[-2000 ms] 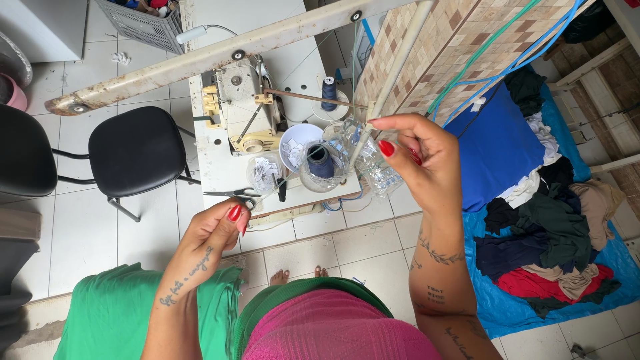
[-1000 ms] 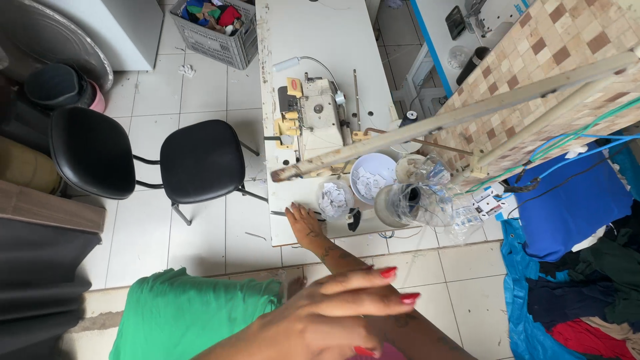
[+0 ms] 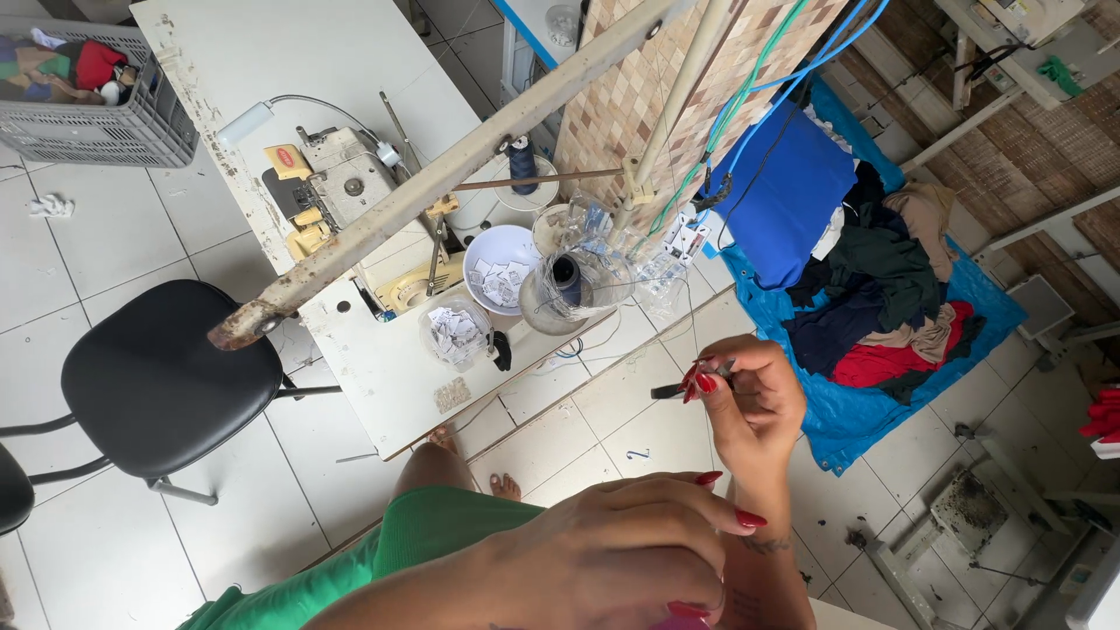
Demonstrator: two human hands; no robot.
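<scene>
My right hand (image 3: 757,398) is raised over the floor tiles, right of the sewing table, its fingertips pinching a small dark metal tool (image 3: 668,392), which looks like thread snips. Below it and nearer the camera is my left hand (image 3: 626,534), fingers bent, palm turned away; whether it holds anything is hidden. On the white table (image 3: 376,398) stand a sewing machine (image 3: 354,188), a white bowl of labels (image 3: 500,269), a clear tub of labels (image 3: 457,336) and a dark thread cone (image 3: 567,278) inside a clear plastic container.
A rusty metal bar (image 3: 437,188) crosses above the table. At left are a black chair (image 3: 171,376) and a grey crate of cloth (image 3: 149,127). Blue and green cables (image 3: 739,101) hang by a tiled pillar. Clothes (image 3: 892,262) lie heaped on a blue tarp (image 3: 836,437) at right.
My right hand has left the table edge, where it rested a second ago, and is now farther right with the dark tool. My left hand remains low in front. The view has shifted.
</scene>
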